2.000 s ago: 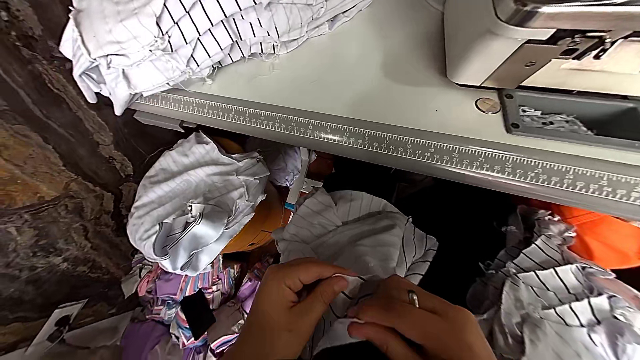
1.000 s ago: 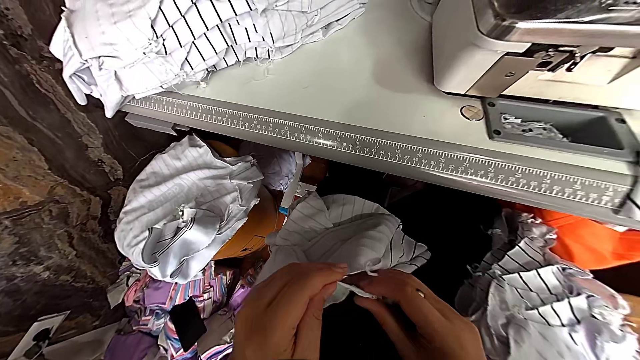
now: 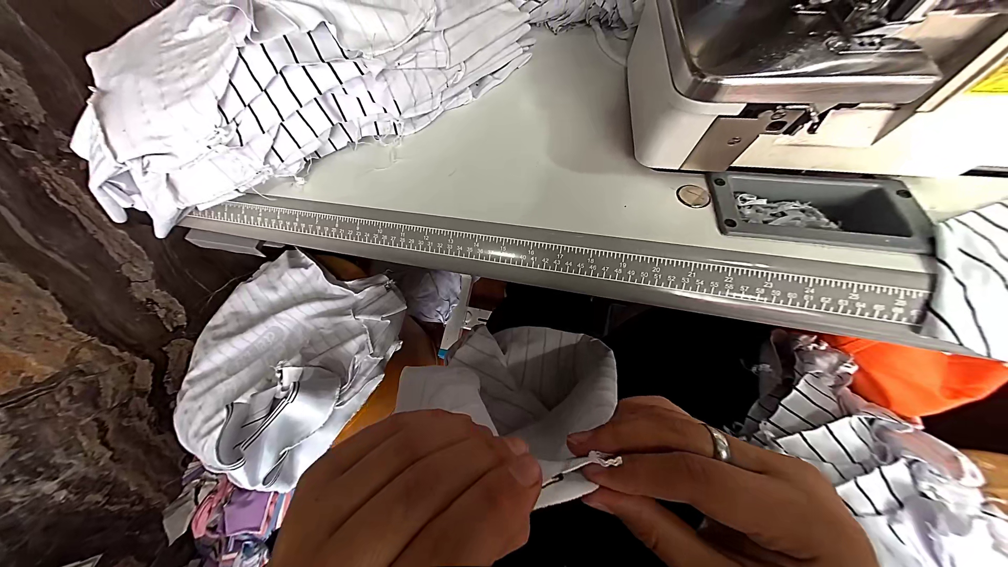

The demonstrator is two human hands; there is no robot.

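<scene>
Both hands hold a piece of light striped fabric (image 3: 543, 362) in front of the table's edge. My left hand (image 3: 425, 488) pinches it at the lower left, its fingertips partly hidden under the knuckles. My right hand (image 3: 709, 480), with a ring on one finger, grips the seam between thumb and fingers, and a short frayed thread end sticks out there. The cloth bulges into a loose fold above the hands. To the left hangs a bundle of white striped fabric (image 3: 276, 370) with a dark-lined band.
A table edge with a ruler strip (image 3: 551, 264) crosses the view. On the tabletop lie a white striped fabric stack (image 3: 315, 87), a sewing machine (image 3: 693, 94) and a grey tray (image 3: 866, 213) holding thread scraps. More striped cloth (image 3: 866, 441) and orange fabric (image 3: 921, 374) are at the right.
The fabric between my hands has been turned and spread, and a flap now shows above my left hand. Striped cloth has appeared at the table's right edge.
</scene>
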